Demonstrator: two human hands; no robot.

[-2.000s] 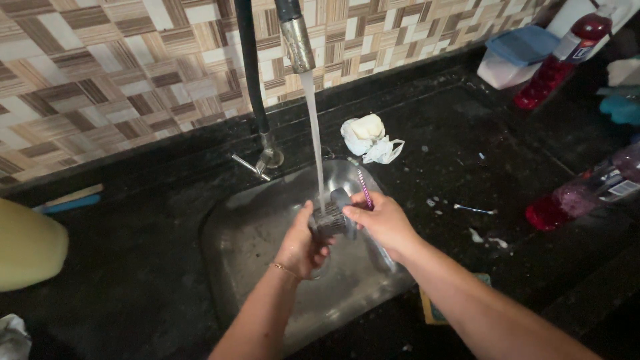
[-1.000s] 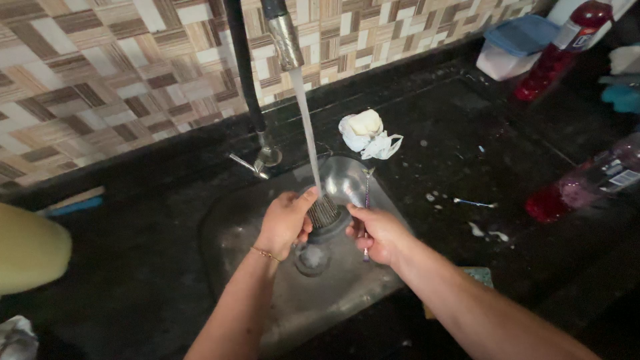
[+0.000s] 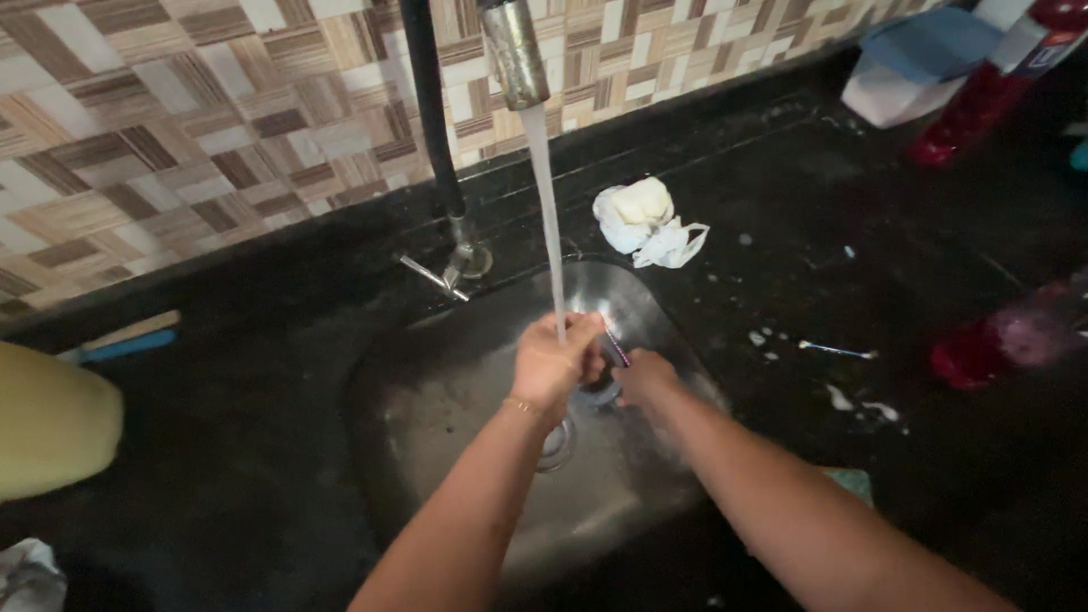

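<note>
Water runs from the faucet spout (image 3: 517,64) onto my left hand (image 3: 552,361), which is over the stainless steel sink (image 3: 476,476). Its fingers are curled around a dark, round item (image 3: 599,389), mostly hidden, whose kind I cannot tell. Close on the right, my right hand (image 3: 648,380) is closed on a thin purple patterned handle (image 3: 618,347), which slants up toward my left fingers. What tip the handle has is hidden. The sink drain (image 3: 555,446) shows below my left hand.
A soap block in a white plastic bag (image 3: 642,212) lies behind the sink, right of the faucet valve (image 3: 455,268). A cotton swab (image 3: 837,349), red bottles (image 3: 977,353) and a lidded tub (image 3: 909,72) are rightward. Leftward are a yellow container (image 3: 51,425) and a blue-handled utensil (image 3: 132,344).
My left hand has turned so that its back is under the stream. The dark item, with its ridged side showing earlier, is now mostly covered by my hands.
</note>
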